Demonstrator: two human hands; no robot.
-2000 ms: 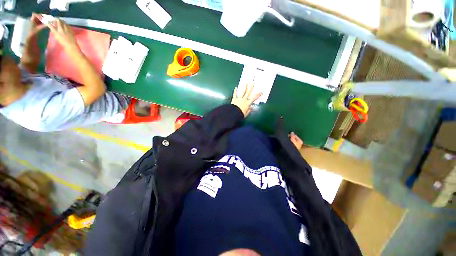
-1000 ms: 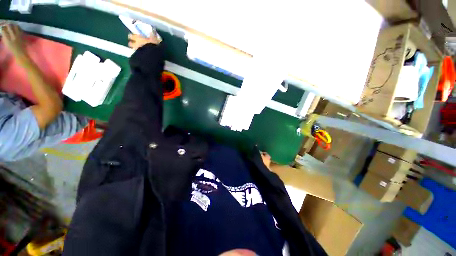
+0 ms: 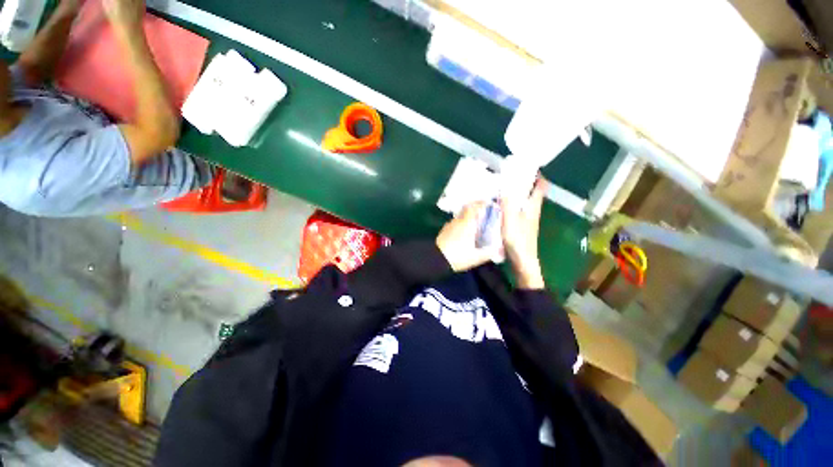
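My left hand (image 3: 466, 239) and my right hand (image 3: 523, 233) are together over the near green work surface (image 3: 402, 196), in front of my chest. Between them they hold a small white retail box (image 3: 490, 225) with a bluish face, one hand on each side. More white boxes (image 3: 464, 187) lie on the surface just beyond my left hand. Part of the held box is hidden by my fingers.
An orange tape dispenser (image 3: 357, 128) and a group of white boxes (image 3: 235, 98) stand to the left. Another person's arm (image 3: 151, 100) is over a red sheet (image 3: 137, 55). A bright shelf (image 3: 630, 73) overhangs the far side. An open brown carton (image 3: 630, 401) is at lower right.
My left hand has come back from the far belt at the left with a white box. My right hand has risen from the bench edge to meet it. The view has shifted.
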